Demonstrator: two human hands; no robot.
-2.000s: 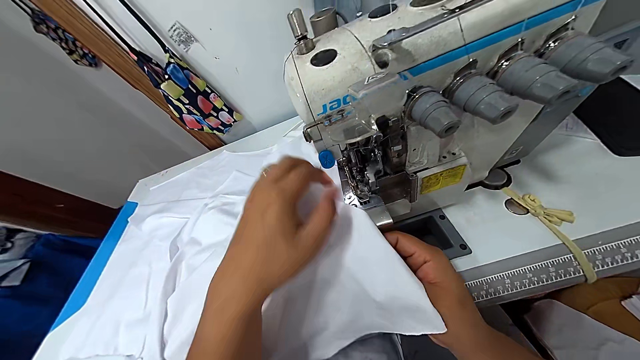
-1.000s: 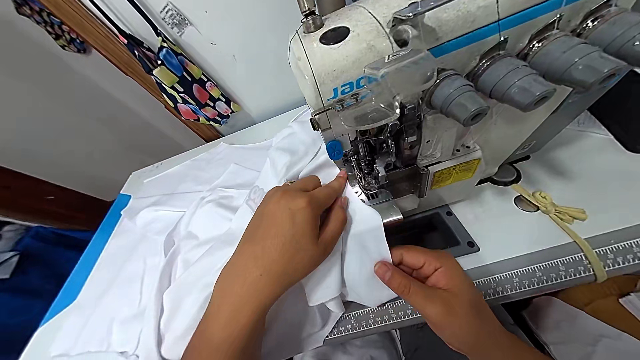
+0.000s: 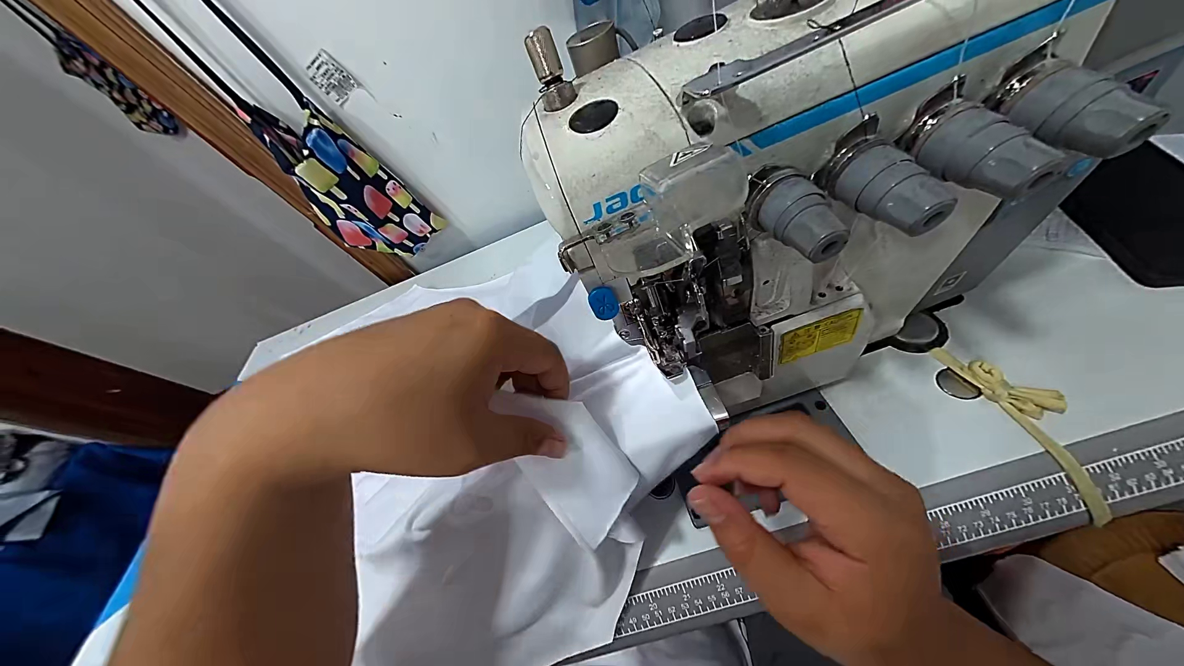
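My left hand [image 3: 462, 388] pinches a folded edge of the white fabric [image 3: 481, 564] between thumb and fingers, left of the needle area. The fabric spreads over the table, and part of it lies at the presser foot [image 3: 673, 356] of a white and blue overlock sewing machine [image 3: 629, 157]. My right hand [image 3: 823, 518] is raised just right of the fabric, near the machine's front plate, with its fingers curled and apart and nothing seen between them. The left palm is hidden from view.
Grey thread tension dials [image 3: 800, 215] line the machine's front. A measuring tape [image 3: 990, 518] runs along the table edge, with a yellow cloth tie [image 3: 1036, 430] around it. A patterned cloth item [image 3: 361, 190] hangs at the wall. Blue fabric [image 3: 83, 527] lies at lower left.
My left hand has moved back from the presser foot and now holds up a folded fabric edge. My right hand has let go of the fabric's corner.
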